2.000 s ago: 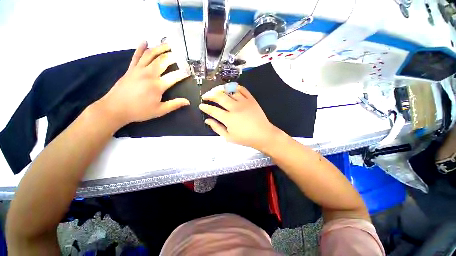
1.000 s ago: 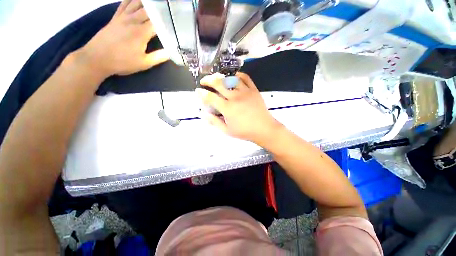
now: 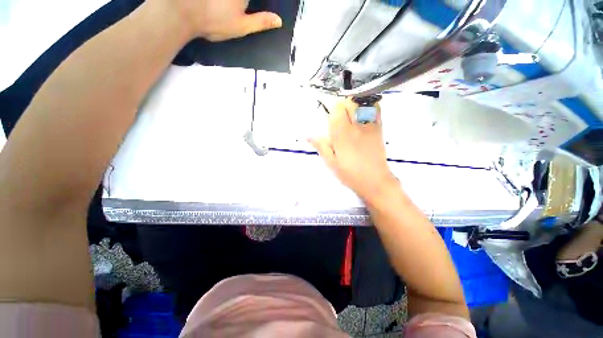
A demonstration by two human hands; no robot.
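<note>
The black cut panel (image 3: 258,47) lies at the top left of the white table, left of the needle area, and runs off the left edge. My left hand (image 3: 221,16) rests on it with the thumb apart; its fingers are cut off by the top edge. My right hand (image 3: 354,135) is by the presser foot area of the sewing machine (image 3: 449,76), fingertips partly hidden behind machine parts. No cloth shows under my right hand; whether it touches a small part there I cannot tell.
The white table (image 3: 185,152) has a ruler-marked front edge. A tan block (image 3: 561,188) stands at its right end. A blue bin (image 3: 479,277) is below right. Another person's wrist (image 3: 578,261) shows at the far right. Dark cloth with a red strip (image 3: 347,257) hangs below the edge.
The black panel has moved left, away from the needle area, with my left hand. The view has shifted, and the machine head looks larger. My right hand stays near the needle area.
</note>
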